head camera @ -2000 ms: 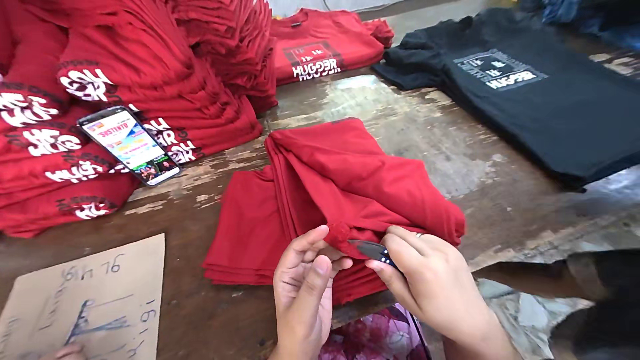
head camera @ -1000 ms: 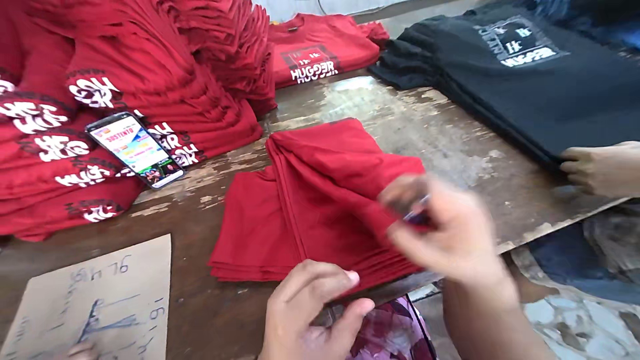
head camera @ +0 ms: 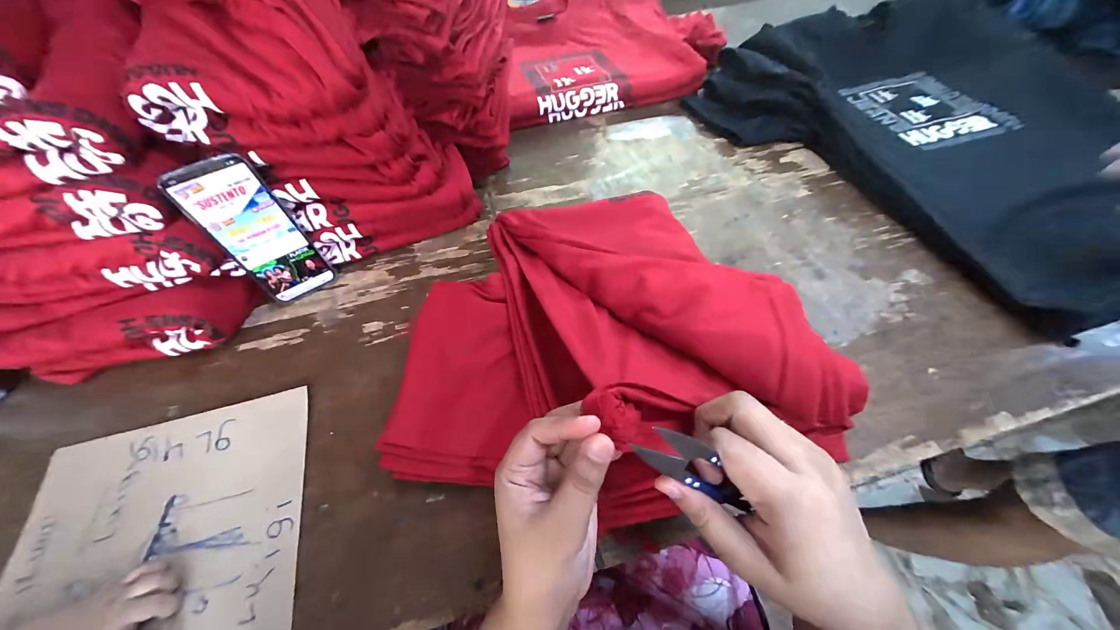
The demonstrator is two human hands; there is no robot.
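Note:
A stack of folded red fabric pieces [head camera: 647, 289] lies on the worn wooden table, its upper layers turned back. At its near edge my left hand [head camera: 560, 507] pinches a bunched bit of the red fabric [head camera: 615, 417] between thumb and fingers. Thread snips [head camera: 700, 468] with dark blue handles are in my right hand [head camera: 779, 507], their two blades apart and pointing at the bunched fabric. Whether the blades touch the cloth I cannot tell. The palm side of my right hand is hidden.
Piled red printed T-shirts [head camera: 350, 131] fill the back left, a smartphone [head camera: 249, 227] leaning on them. Another red T-shirt [head camera: 595, 61] and a black T-shirt [head camera: 945, 149] lie behind. Someone's small hand [head camera: 149, 595] rests on cardboard [head camera: 219, 490] bearing writing; part of another person's hand [head camera: 1111, 162] shows at right.
My left hand has taken hold of the fabric edge since one second ago, and my right hand has brought the snips down beside it. The other person's hand on the black shirt has moved toward the right edge.

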